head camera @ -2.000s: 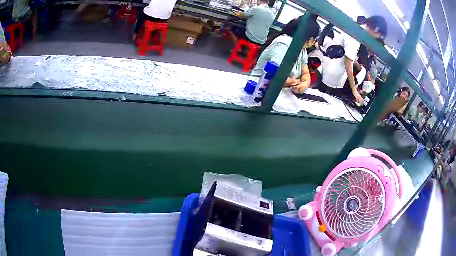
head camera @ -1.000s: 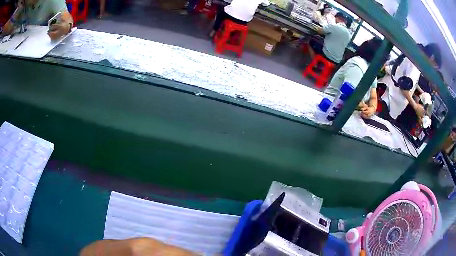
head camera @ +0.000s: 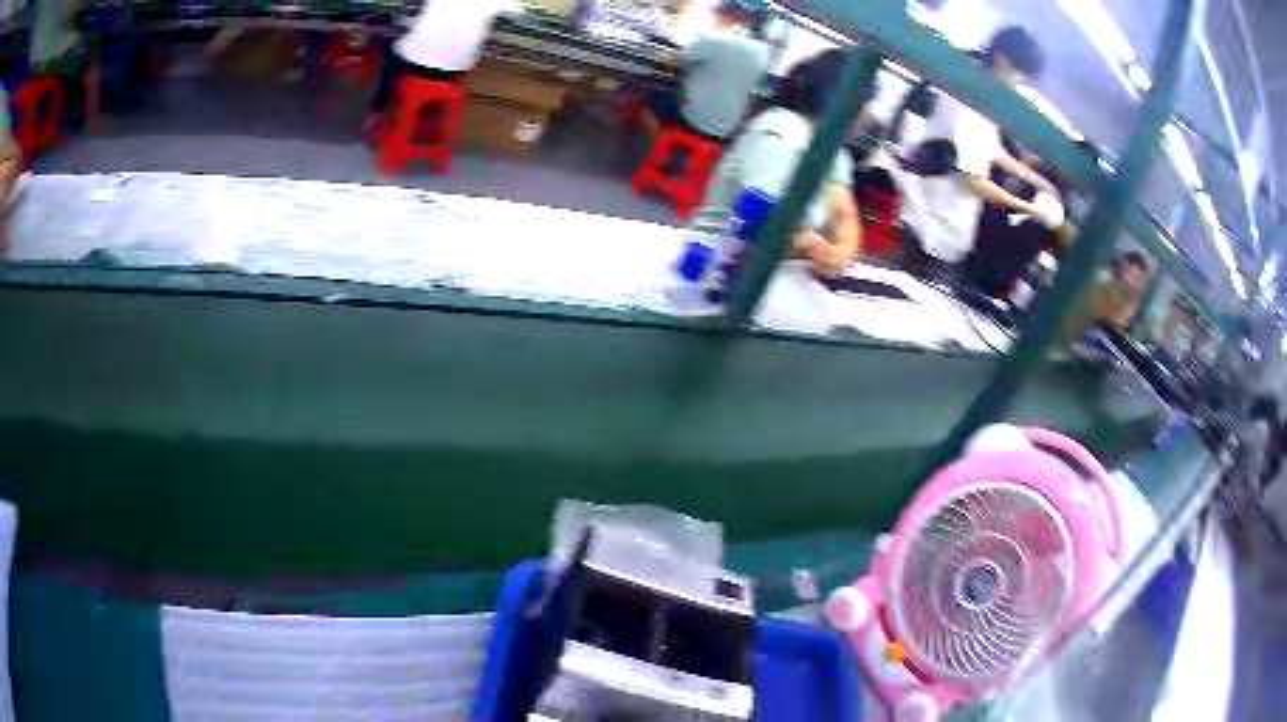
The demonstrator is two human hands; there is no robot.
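Note:
A boxy silver machine (head camera: 661,585) with a black recessed middle sits in a blue tray (head camera: 807,674) at the bottom centre; its near end is cut off by the picture's edge. A crinkled clear plastic cover (head camera: 642,528) lies at its far end. A white foam sheet (head camera: 325,663) with parallel ridges lies flat to the left of the tray. Neither of my hands is in view. The picture is slightly blurred.
A pink fan (head camera: 981,578) stands right of the tray. A green belt or surface (head camera: 353,423) runs across beyond the bench. A white-covered ledge (head camera: 353,240) lies opposite, with green posts (head camera: 805,191), a blue-capped bottle, seated people and red stools (head camera: 421,124) beyond.
The view swung right and back. A hand at the bottom edge one second ago is gone from the picture. The machine and tray show no clear movement of their own.

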